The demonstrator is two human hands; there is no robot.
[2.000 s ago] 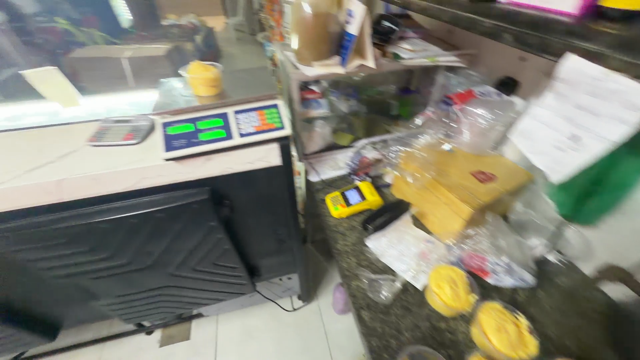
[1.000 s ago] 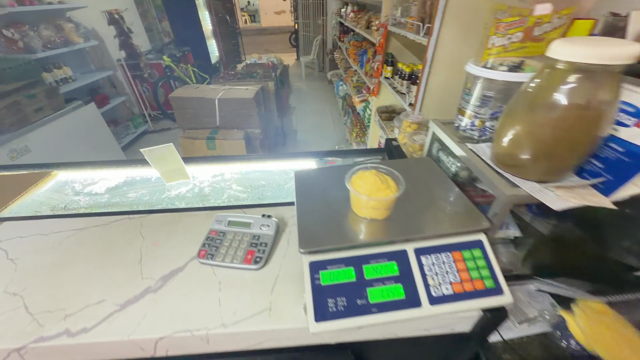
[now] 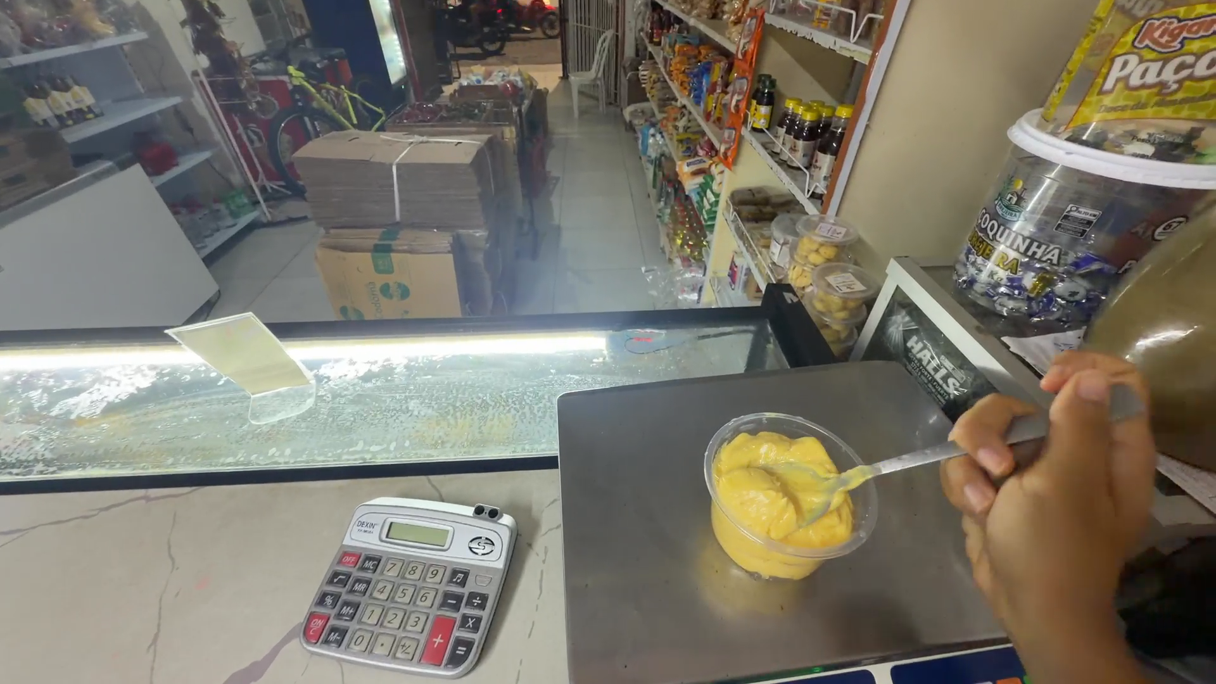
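My right hand (image 3: 1054, 475) comes in from the right and grips the handle of a metal spoon (image 3: 917, 459). The bowl end of the spoon rests in thick yellow paste (image 3: 760, 494) inside a clear plastic cup (image 3: 714, 522). This cup stands on the steel platform of a digital scale (image 3: 646, 608), whose display is mostly cut off at the bottom edge. Left of the scale lies a grey calculator (image 3: 408, 584) on the pale marbled counter (image 3: 114, 589). My left hand is out of view.
A glass display case (image 3: 427, 418) with a dark frame runs behind the counter, a card holder (image 3: 242, 356) on it. At the right are a plastic tub of sweets (image 3: 1064, 228), a large jar (image 3: 1173, 332) and a box (image 3: 931, 366). Stacked cardboard (image 3: 399, 190) and stocked shelves stand beyond.
My right hand has come into view with a spoon, which is now in the yellow paste on the scale. The view swung up from the cluttered side counter and moved closer to the scale.
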